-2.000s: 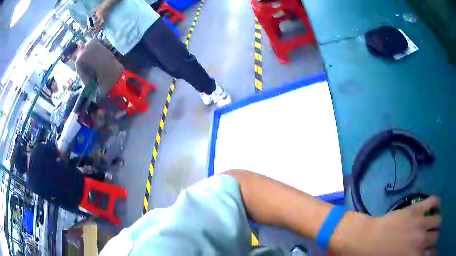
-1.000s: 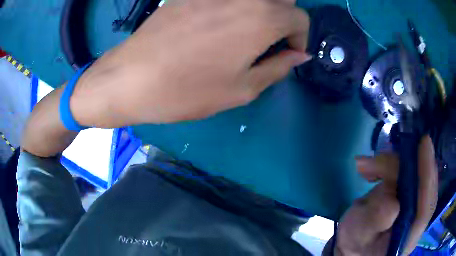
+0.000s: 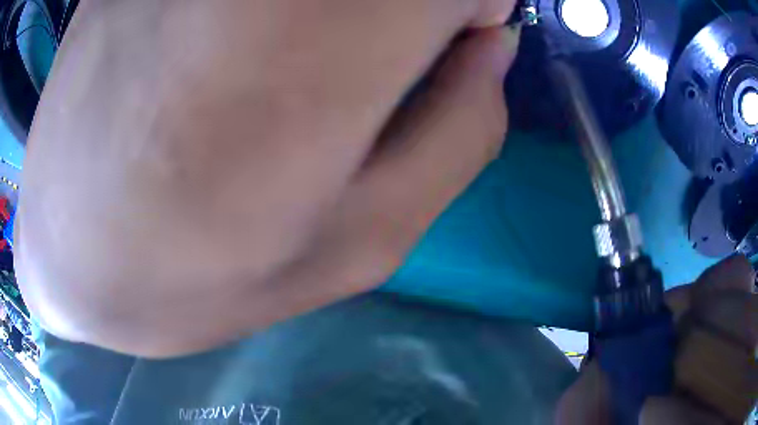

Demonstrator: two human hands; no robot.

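Note:
My left hand [image 3: 274,158] fills the left and middle of the view. Its thumb and fingertip pinch at the small shiny terminal [image 3: 530,14] beside the centre of a black disc [image 3: 657,50]; what they pinch is too small to tell. My right hand [image 3: 711,349], cut off at the lower right edge, holds the dark blue grip of the soldering iron [image 3: 619,236]. The iron's silver barrel points up over the near part of the disc. Its tip is blurred near the disc's silvery centre, and contact cannot be told.
A second black disc [image 3: 706,108] lies to the right, with another dark round part [image 3: 715,220] below it. Part of a dark curved band [image 3: 17,91] shows at the upper left. The teal mat [image 3: 499,241] lies below the discs.
The view is closer to the discs. The iron has moved from the right-hand disc to the left-hand one, beside my left fingertips, which are now at that disc's terminal.

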